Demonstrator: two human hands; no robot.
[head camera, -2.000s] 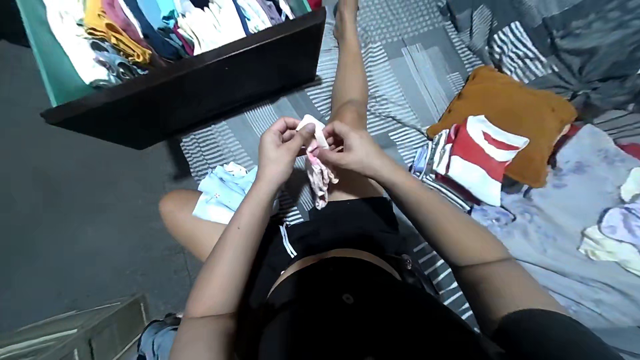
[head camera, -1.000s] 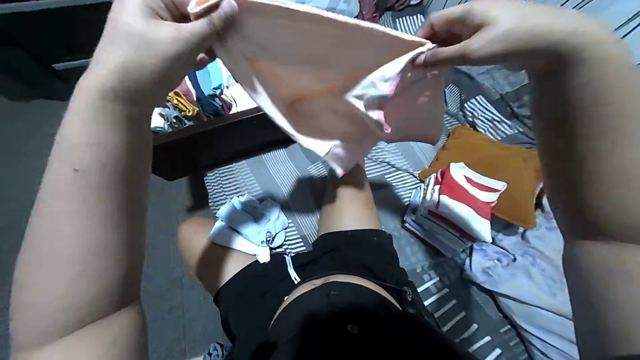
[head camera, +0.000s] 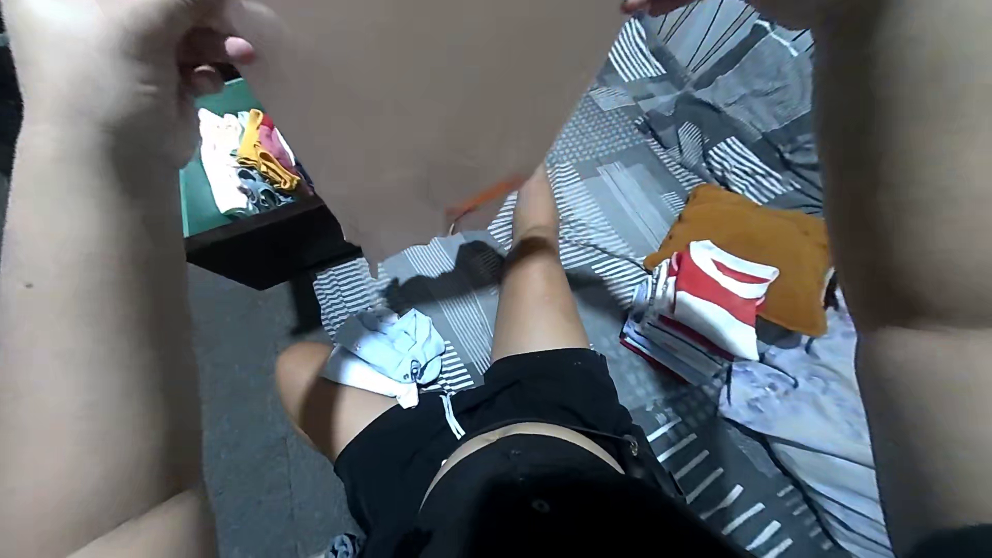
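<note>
A pale pink cloth garment (head camera: 434, 101) hangs spread out close to the camera, its upper part cut off by the frame. At its left edge my left hand (head camera: 209, 46) grips the fabric with curled fingers. My right hand (head camera: 697, 6) is mostly beyond the top edge; its visible fingertips pinch the garment's right side. Below, a light blue garment (head camera: 399, 345) lies crumpled by my bent left leg. A folded red and white garment (head camera: 721, 294) tops a stack of folded clothes (head camera: 674, 341) at the right.
Folded clothes (head camera: 263, 159) fill an open dark-fronted drawer (head camera: 271, 240) with a green inside at the left. A mustard pillow (head camera: 790, 256) lies behind the stack on a patterned grey bedsheet (head camera: 612, 194). Beside it is a pale floral cloth (head camera: 806, 395). Grey floor (head camera: 240, 403) shows at the left.
Two seconds ago both hands held a small bunched pink and white cloth low over my lap. Now they are raised and apart, with the pale pink garment spread between them, nearer the camera.
</note>
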